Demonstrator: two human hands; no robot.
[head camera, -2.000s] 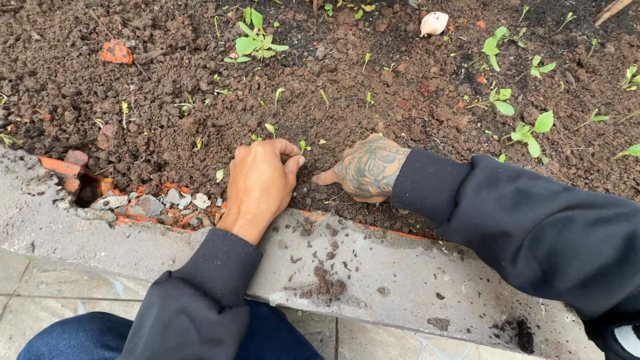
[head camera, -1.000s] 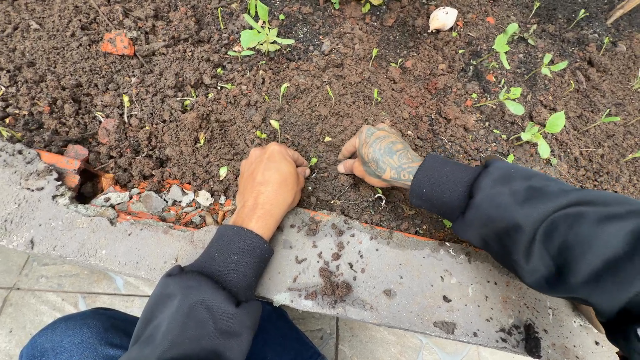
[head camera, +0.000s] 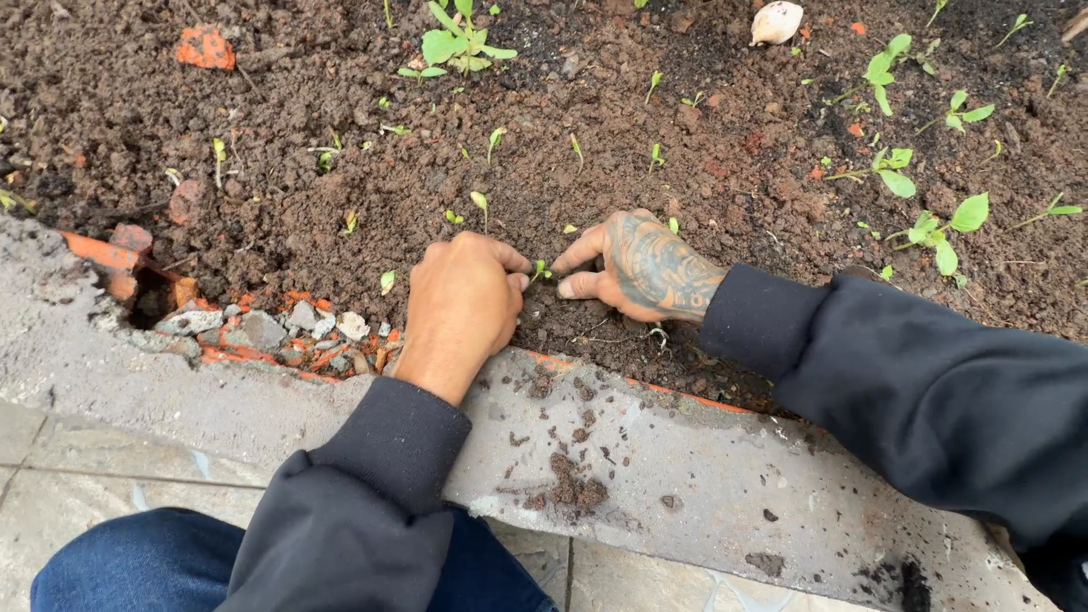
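Observation:
A small green seedling (head camera: 541, 270) stands in the brown soil (head camera: 357, 195) between my two hands. My left hand (head camera: 466, 302) rests knuckles up on the soil just left of it, its thumb and forefinger tips close to the stem; whether they pinch it is unclear. From the right, my tattooed right hand (head camera: 642, 265) reaches in with thumb and forefinger apart, the tips at the seedling's other side. Its other fingers are folded out of sight. A taller sprout (head camera: 481, 204) rises just beyond my left hand. Pale roots (head camera: 658, 337) lie on the soil below my right hand.
A concrete ledge (head camera: 680, 476) with crumbs of soil borders the bed. Its broken part at left exposes orange brick (head camera: 102, 252) and rubble (head camera: 262, 330). Leafy seedlings (head camera: 942, 229) grow at right, a larger plant (head camera: 463, 42) at the top. A whitish bulb (head camera: 775, 23) lies farther back.
Two seconds ago my right hand lay flatter with its forefinger pointing left; now its thumb and forefinger are spread beside the seedling. My left hand has stayed at nearly the same place.

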